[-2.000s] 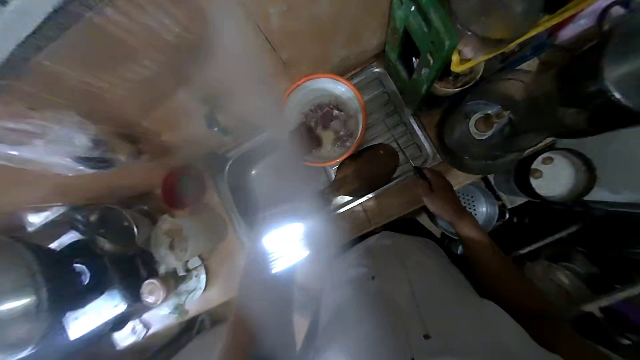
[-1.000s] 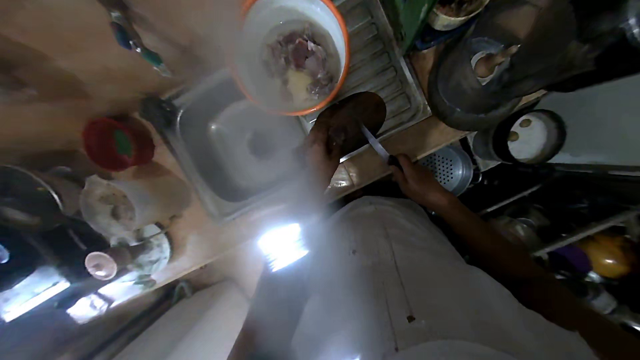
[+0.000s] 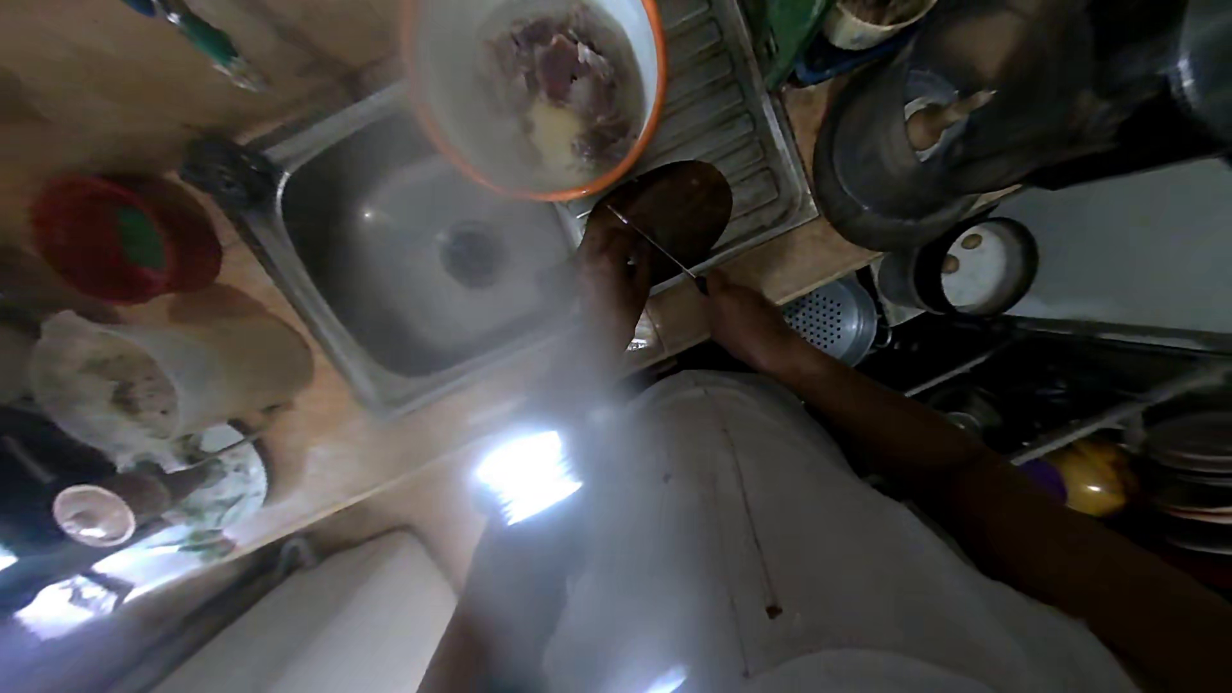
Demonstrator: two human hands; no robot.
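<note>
My right hand (image 3: 746, 318) is closed on the handle of a knife (image 3: 654, 245), whose thin blade reaches up and left over a dark oval board (image 3: 688, 207) on the sink's ribbed drainboard. At the board's left end is my left hand (image 3: 613, 265), fingers bent beside the blade's tip; whether it grips something small is too dark to tell. Just above both hands stands a white basin with an orange rim (image 3: 657, 96), holding meat pieces (image 3: 568, 72) in cloudy liquid. Glare and haze cover part of my left forearm.
Left of my hands is the steel sink basin (image 3: 337, 289). A red plastic container (image 3: 125, 236) and a translucent tub (image 3: 241, 371) stand farther left. To the right are a large dark pot (image 3: 871, 173), a metal colander (image 3: 828, 322) and a pan with a whitish inside (image 3: 987, 265).
My left hand, hidden by haze two seconds ago, now shows at the board. The knife has come closer to its fingers. The view has shifted, showing more of the sink.
</note>
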